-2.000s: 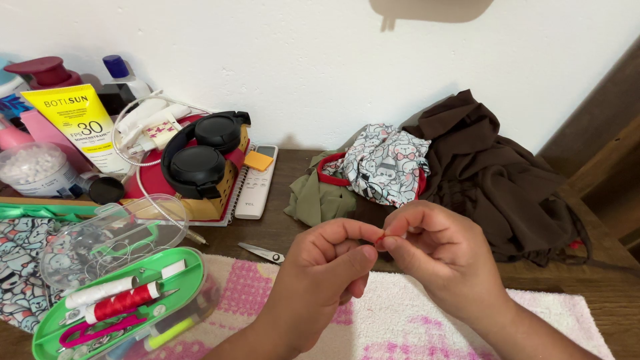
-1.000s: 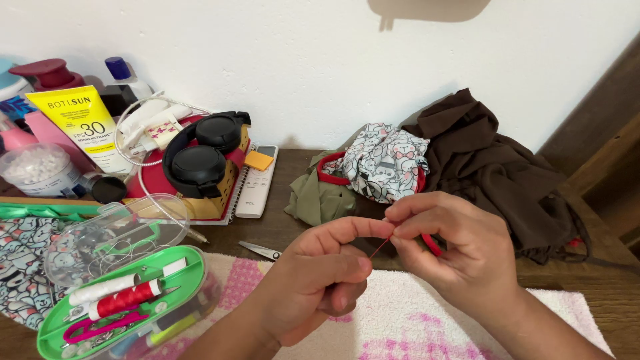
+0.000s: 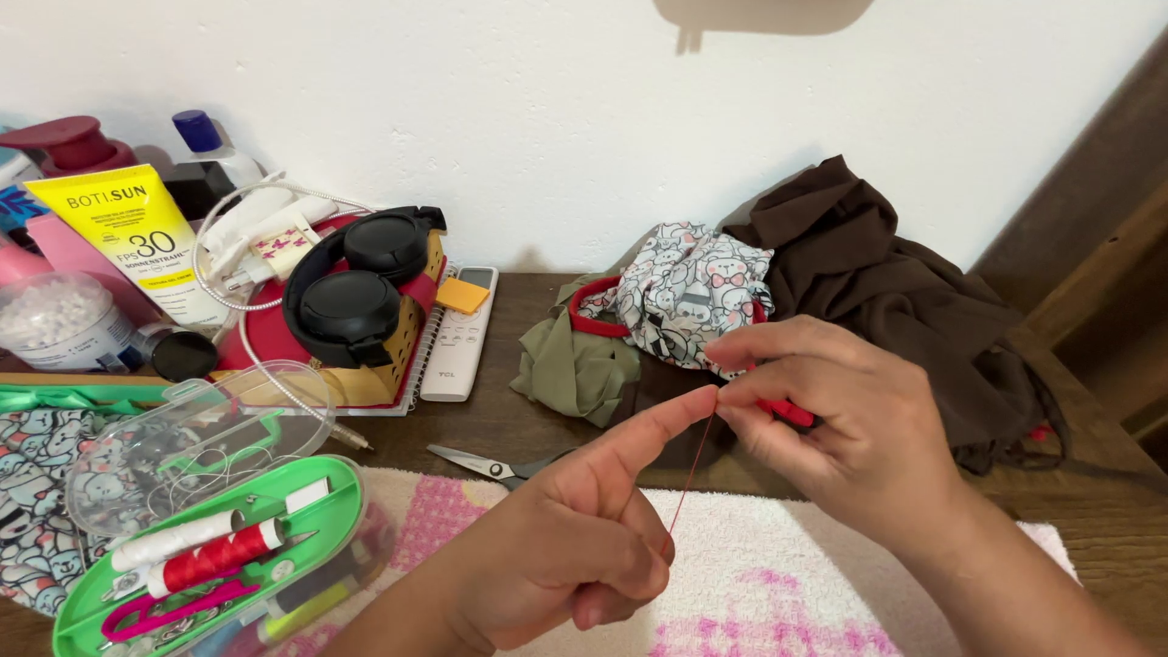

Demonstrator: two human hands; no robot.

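My left hand [image 3: 593, 529] points its index finger up to the right and keeps a red thread [image 3: 692, 474] under its curled fingers. The thread runs taut up to that fingertip, where the pinched thumb and index finger of my right hand [image 3: 821, 420] meet it. Whether a needle is in the pinch cannot be told. At lower left lies a green sewing box [image 3: 342, 488] with a spool of red thread [image 3: 216, 557], a white spool [image 3: 178, 540] and pink small scissors [image 3: 173, 610]. Larger scissors [image 3: 493, 467] lie behind my left hand.
Under my hands is a pink and white towel [image 3: 730, 538]. Behind are printed fabric with red trim [image 3: 693, 292], olive cloth [image 3: 575, 365] and dark brown cloth [image 3: 876, 274]. Black headphones [image 3: 351, 292], a white remote [image 3: 461, 351] and a yellow sunscreen tube [image 3: 132, 242] stand or lie at left.
My left index finger has straightened upward, and the red thread now stretches down from its tip to the curled fingers. Two seconds ago both hands' fingertips were pinched together.
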